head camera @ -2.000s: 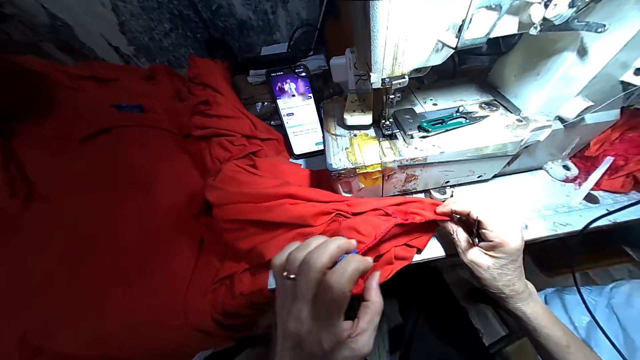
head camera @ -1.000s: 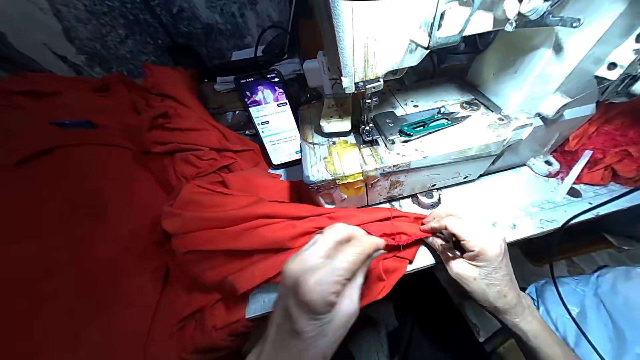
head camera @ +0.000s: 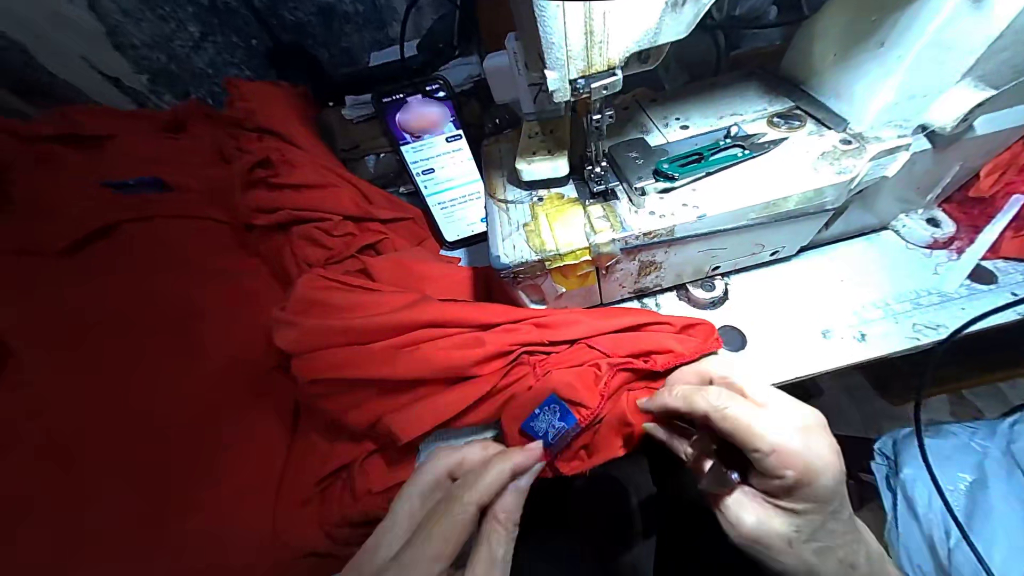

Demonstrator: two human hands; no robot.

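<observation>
Red fabric (head camera: 480,336), gathered in folds, runs from the left over the front edge of the sewing table. A small blue label (head camera: 550,420) with a pale design is attached near its seam. My left hand (head camera: 472,496) pinches the lower edge of this label and the cloth between thumb and forefinger. To its right, my right hand (head camera: 752,448) grips the fabric near the seam with its fingertips; a small dark metal tool, only partly visible, lies within its curled fingers.
An industrial sewing machine (head camera: 680,232) stands behind the fabric, with green-handled thread snips (head camera: 708,158) on its bed. A lit phone (head camera: 436,160) lies left of it. A black cable (head camera: 920,416) hangs at the right near a light blue plastic bag (head camera: 952,488). More red cloth (head camera: 992,208) lies far right.
My left hand has moved down from the seam to the blue label, which was hidden one second ago and now shows. My right hand has shifted lower along the fabric's edge.
</observation>
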